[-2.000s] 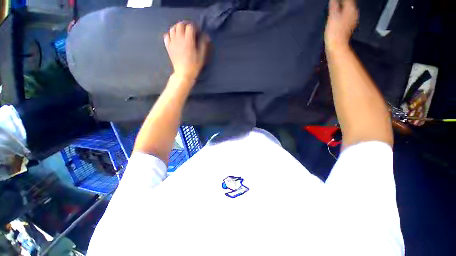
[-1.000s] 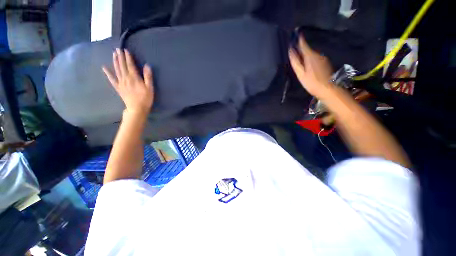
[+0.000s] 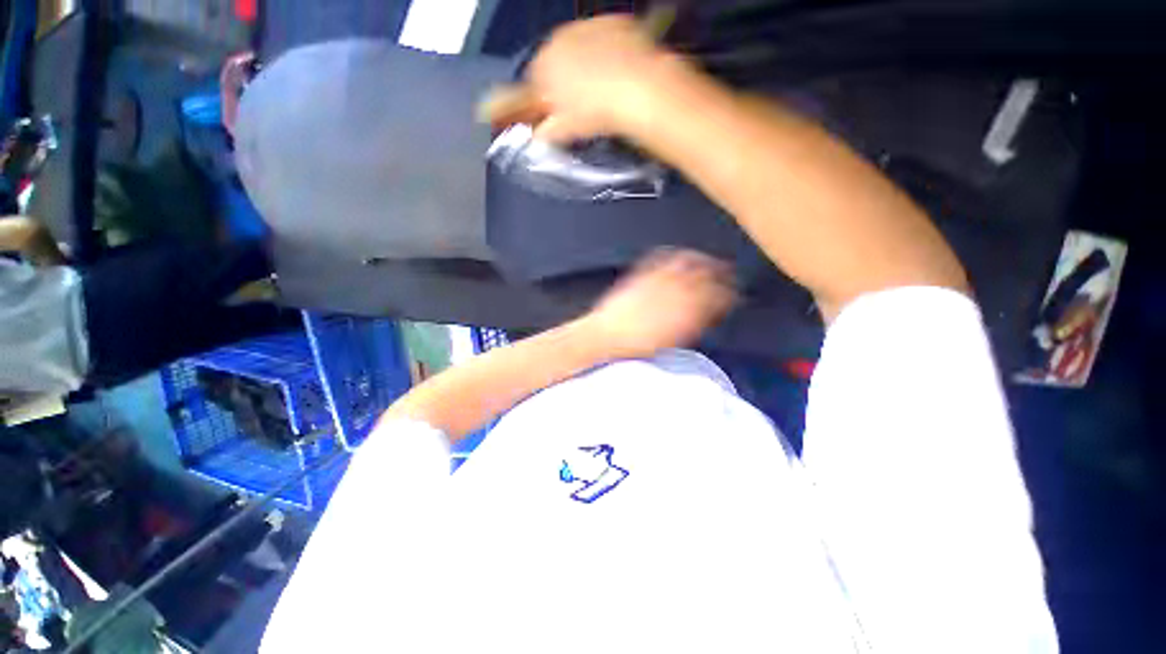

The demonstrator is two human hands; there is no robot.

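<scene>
The silver steam iron (image 3: 575, 169) lies on the dark garment (image 3: 537, 233) near its left end, over the grey padded board (image 3: 365, 153). My right hand (image 3: 595, 79) is closed on the iron's handle at the top of the board; it is a little blurred. My left hand (image 3: 671, 296) is at the board's near edge, close to the garment and right of the iron. It is blurred, and whether its fingers hold cloth cannot be told.
Blue plastic crates (image 3: 249, 415) stand below the board at left. A pale plate with dark and reddish marks (image 3: 1080, 307) lies at the right. White strips lie at the far side (image 3: 439, 23) and far right (image 3: 1010, 121). A person's sleeve (image 3: 38, 326) shows at the left edge.
My right hand has taken hold of the iron and brought it left over the garment. My left hand has moved right and towards my body, off the board's middle.
</scene>
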